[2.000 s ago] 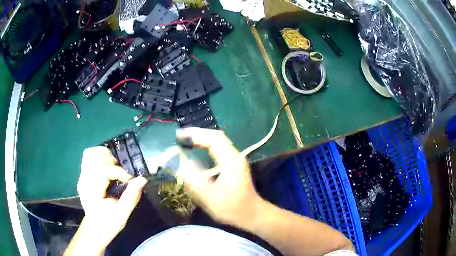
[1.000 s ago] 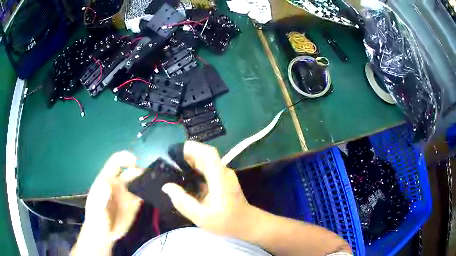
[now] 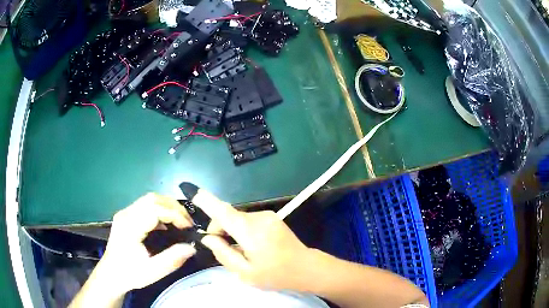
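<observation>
My left hand (image 3: 144, 243) and my right hand (image 3: 250, 240) are together at the bench's front edge, above my lap. A black battery holder (image 3: 191, 210) is between their fingers, mostly hidden by them. A black cover (image 3: 189, 190) sits on a right fingertip. A cream adhesive strip (image 3: 328, 174) runs taut from the tape roll (image 3: 360, 90) to my right hand, where its end is hidden. Heaped black battery holders (image 3: 250, 139) with red and black leads lie on the green bench behind the hands.
A wooden strip (image 3: 346, 99) divides the bench. Yellow bands (image 3: 371, 48) lie behind the roll. A shiny bag (image 3: 484, 78) covers part of a pale ring (image 3: 462, 103). A blue crate (image 3: 394, 234) of black parts stands below right. A dark fan (image 3: 45, 36) stands far left.
The holder has turned from its flat black face to a narrow view between the fingers. The strip has gone from slack and curved to straight. The view has shifted slightly.
</observation>
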